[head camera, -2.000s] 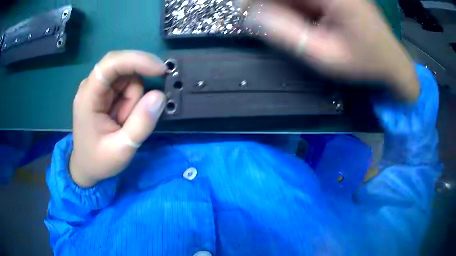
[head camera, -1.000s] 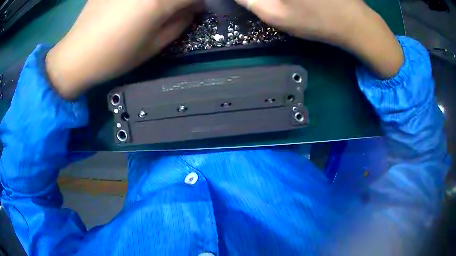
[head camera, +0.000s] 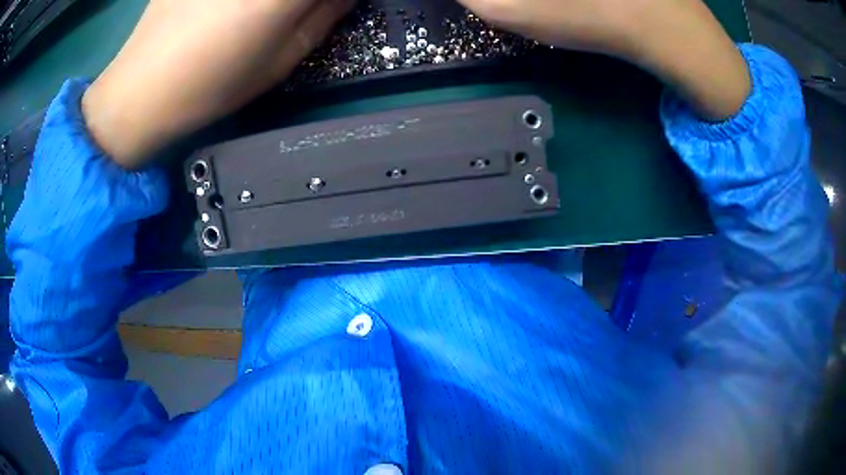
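A long black plate (head camera: 371, 176) lies near the table's front edge, slightly tilted, its left end lower. It has silver-rimmed rings at its ends, faint lettering and small holes along the middle; bright pieces show in the two left ones. Beyond it, the black parts tray (head camera: 436, 72) holds small shiny metal pieces (head camera: 394, 51), with a dark bare patch in the middle. My left hand (head camera: 232, 65) and my right hand (head camera: 566, 23) reach over the tray. The fingers of both are cut off by the top edge, so what they hold is hidden.
The green table mat (head camera: 631, 176) extends around the plate to its front edge. My blue smock sleeves flank the plate on both sides. Below the table edge, a grey floor with a yellowish line (head camera: 176, 340) shows at the left, and a blue object (head camera: 672, 283) at the right.
Two seconds ago my left hand was at the plate's left end; both hands are now over the tray. The plate appears shifted left, and the small plate seen at upper left no longer shows.
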